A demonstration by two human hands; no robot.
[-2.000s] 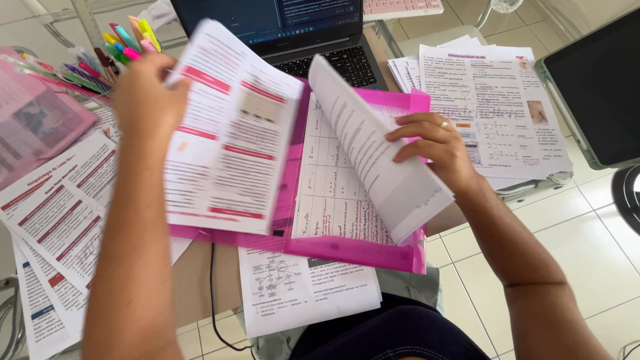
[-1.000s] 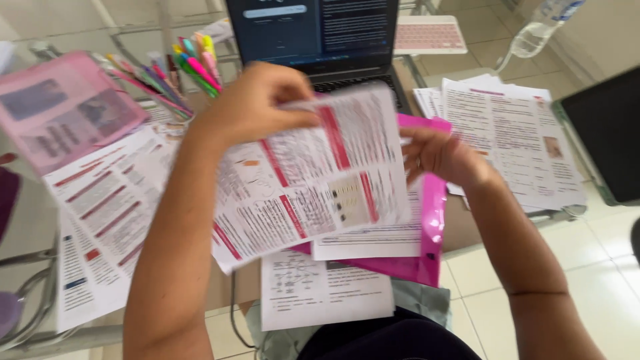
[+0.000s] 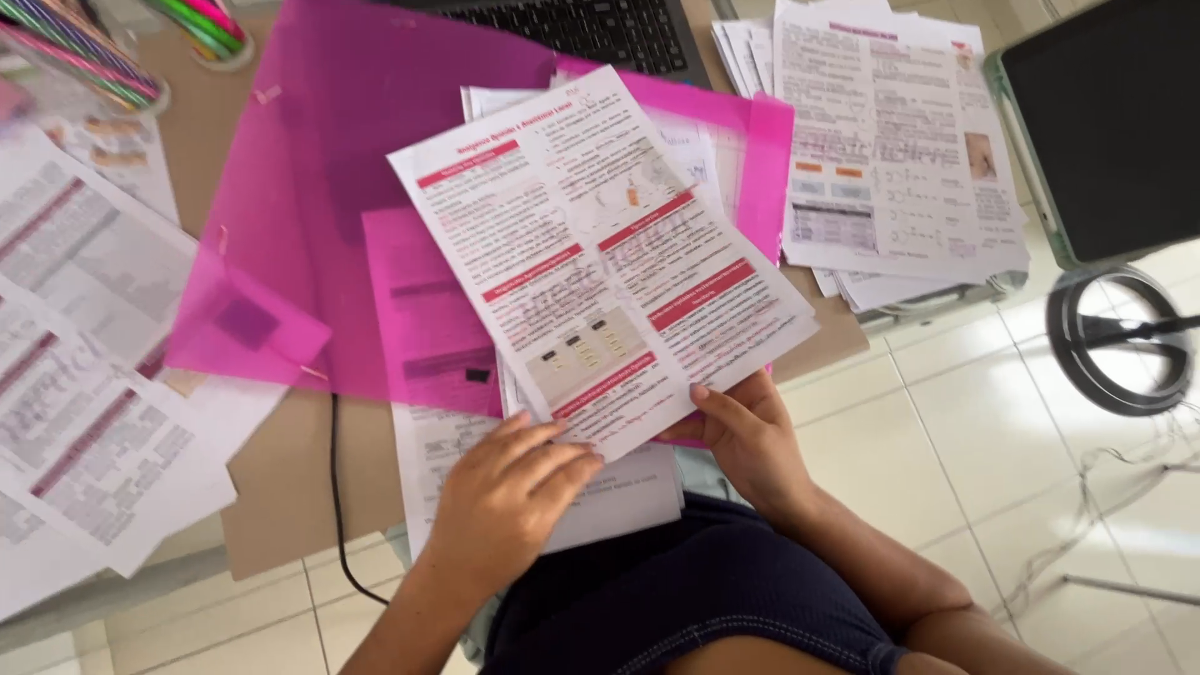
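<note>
Printed sheets with red heading bars [image 3: 609, 262] lie tilted above an open magenta plastic folder [image 3: 309, 187]. My right hand [image 3: 750, 441] grips their lower right edge, thumb on top and fingers underneath. At the lower left edge rests my left hand [image 3: 516, 487], its fingers spread over the paper's border; whether it pinches the sheets is unclear. More papers show inside the folder, behind the held ones. Below the folder, other printed pages [image 3: 619, 506] stick out near my lap, partly covered by my left hand.
A laptop keyboard [image 3: 600, 28] is at the top. Loose printouts [image 3: 84, 375] cover the left side, below pens in holders [image 3: 84, 56]. A paper stack [image 3: 872, 141] and a dark-screened tablet [image 3: 1106, 122] are at right, above a black ring-shaped object [image 3: 1116, 342]. A black cable [image 3: 337, 497] hangs down.
The red-barred sheets, sideways and raised one second ago, are now turned more upright over the folder. Both hands have moved to their lower edge. The folder's left cover now shows spread open.
</note>
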